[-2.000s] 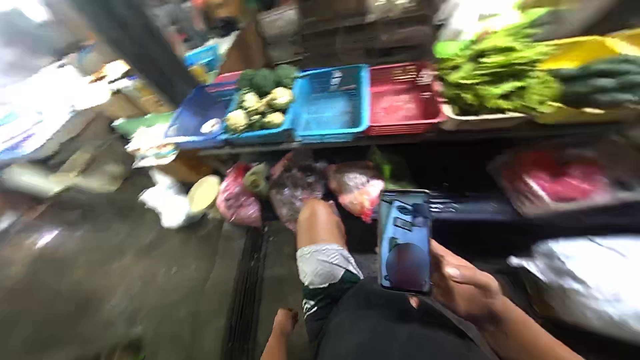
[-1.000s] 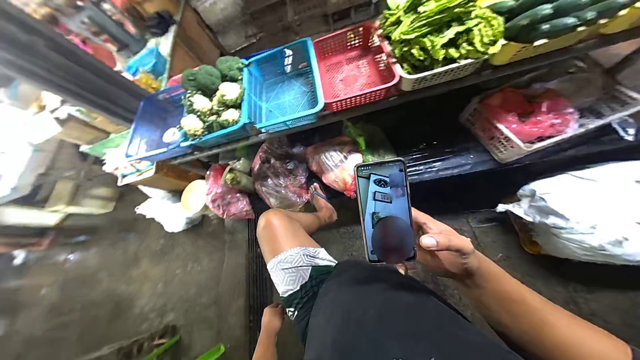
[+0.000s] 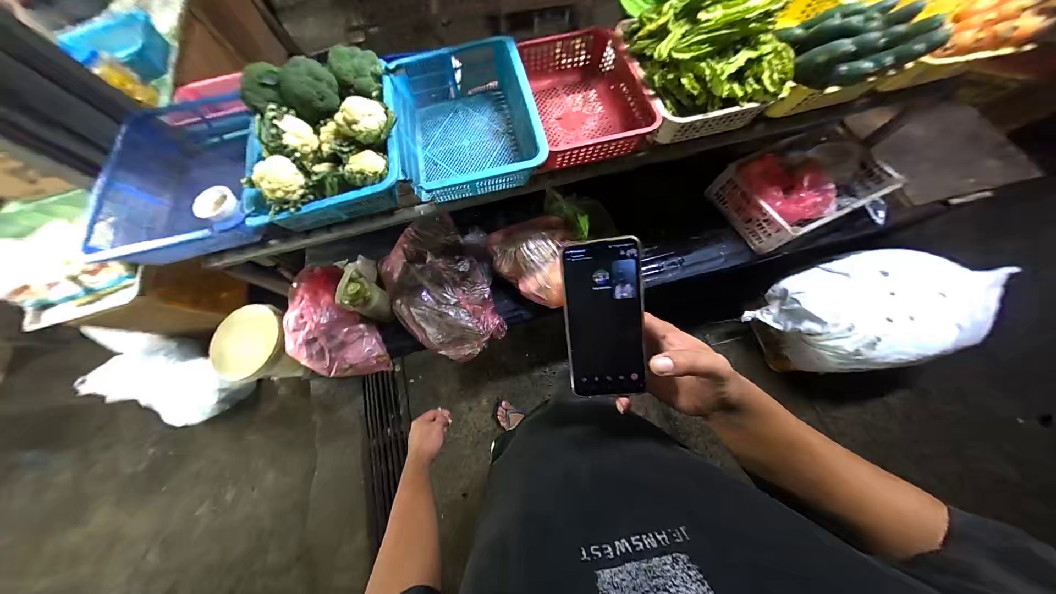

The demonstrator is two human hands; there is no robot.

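Note:
My right hand (image 3: pixel 689 367) holds a smartphone (image 3: pixel 605 318) upright in front of my body, thumb at its right edge and fingers behind it. The phone's screen is dark, with a small inset picture near its top and a row of icons at the bottom. My left hand (image 3: pixel 429 433) hangs low at my left side over the floor, its fingers curled; nothing shows in it. Beyond the phone lie a plastic bag of produce (image 3: pixel 530 257) and a crumpled reddish plastic bag (image 3: pixel 444 297), neither touched by my hands.
A stall shelf bears a blue basket of broccoli and cauliflower (image 3: pixel 389 177), a light blue basket (image 3: pixel 474 136), a red basket (image 3: pixel 577 107), leafy greens (image 3: pixel 714 54) and cucumbers (image 3: pixel 858 41). A white sack (image 3: pixel 887 309) lies right, a floor grate (image 3: pixel 386 445) left, near a round tub (image 3: pixel 246 342).
The phone screen has gone from a brighter picture to a mostly dark display with an inset. The bent leg seen before no longer shows; a sandalled foot is on the floor. The view has shifted.

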